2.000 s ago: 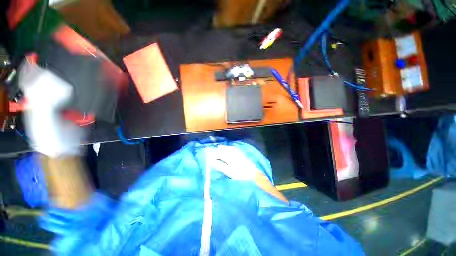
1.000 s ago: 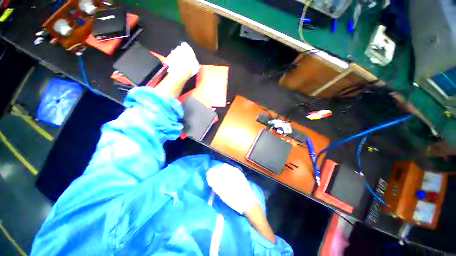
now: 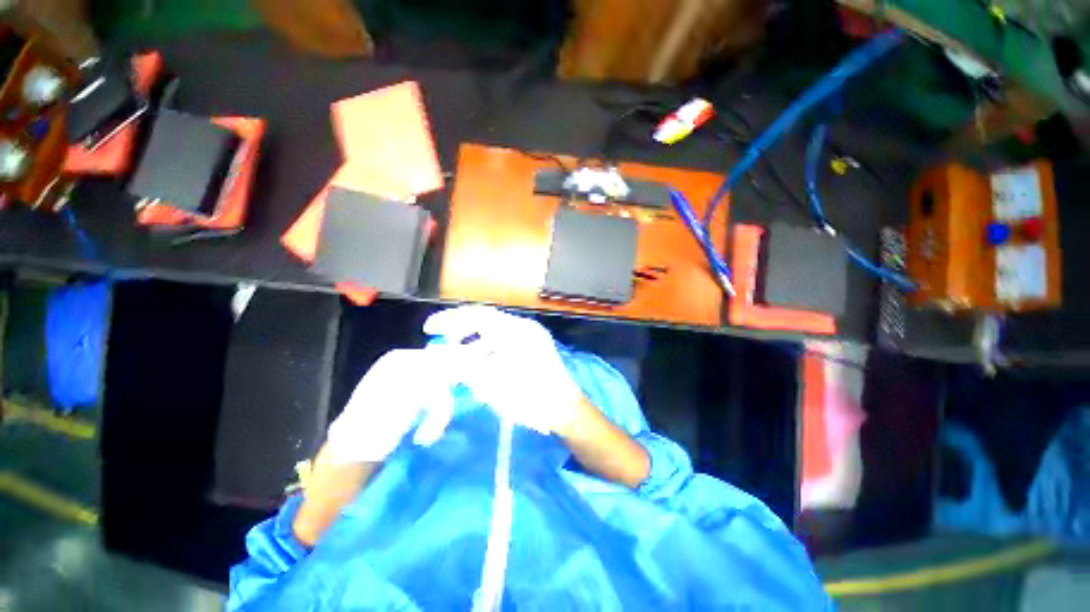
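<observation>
My left hand (image 3: 389, 407) and my right hand (image 3: 520, 371), both in white gloves, are together in front of my body, below the bench edge. A small dark spot shows between the fingers; I cannot tell what it is. A black set-top box (image 3: 592, 256) lies flat on the orange base board (image 3: 490, 227), in front of the connector block (image 3: 598, 183). A blue marker pen (image 3: 702, 243) lies slanted on the board's right side. Another black box (image 3: 373, 239) lies on a foam pad (image 3: 308, 227) left of the board.
A box (image 3: 803, 270) lies on a foam pad (image 3: 746, 269) at the right, beside a remote control (image 3: 893, 287) and an orange switch box (image 3: 950, 237). Blue cable (image 3: 801, 102) loops behind. An RCA plug cluster (image 3: 683, 121) lies behind the board. More boxes (image 3: 183, 161) sit at the left.
My left hand has come back from the pads at the left and now meets my right hand before my body. The view has swung level again. The boxes look unmoved since one second ago.
</observation>
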